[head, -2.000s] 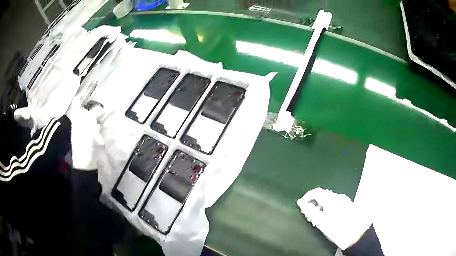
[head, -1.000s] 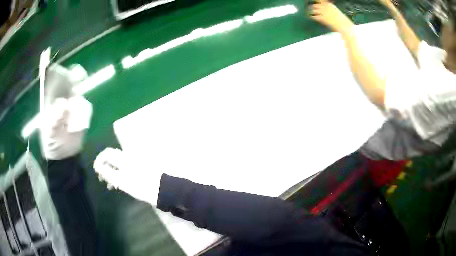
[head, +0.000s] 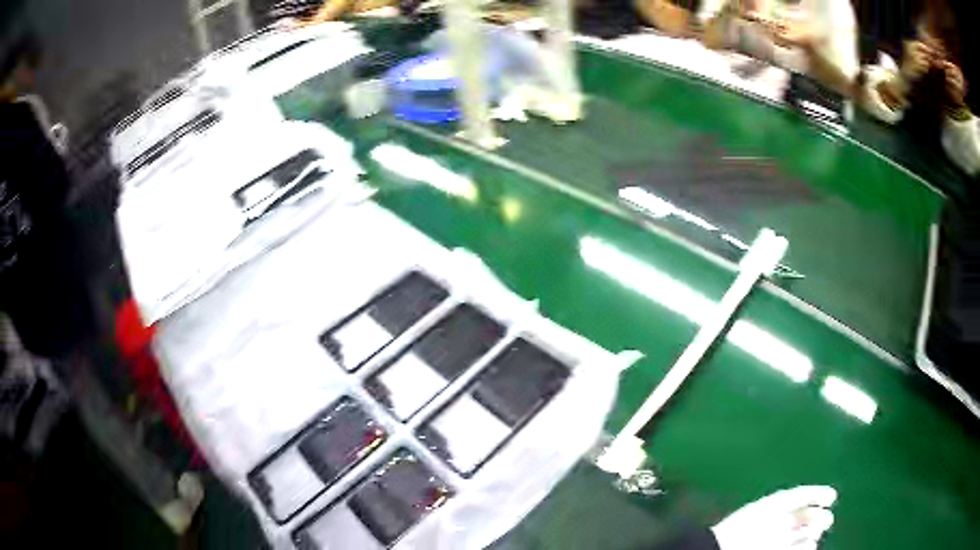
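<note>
Several phone frames lie in two rows on a wrinkled white cloth-covered tray [head: 580,403] at left and centre. The far row holds three, one of them a dark-and-white frame [head: 495,404]. The near row holds two, including another frame [head: 318,456]; the nearest is cut by the bottom edge. A white-gloved hand [head: 778,520], which looks like my left, is at the bottom right, away from the frames. Its dark sleeve enters from the left. Its fingers point right; its lower part is cut off and I cannot tell if it holds anything. My right hand is not in view.
A white divider strip [head: 693,349] crosses the green bench [head: 516,242], with crinkled tape at its near end. More white-covered trays [head: 177,231] stand at far left. A blue round object [head: 424,88] is at the back. People are at the left edge and across the bench.
The view has swung back left from the white sheet to the frames. The frames lie as two seconds ago. The striped-sleeved person has moved back from the tray. My right hand has left view.
</note>
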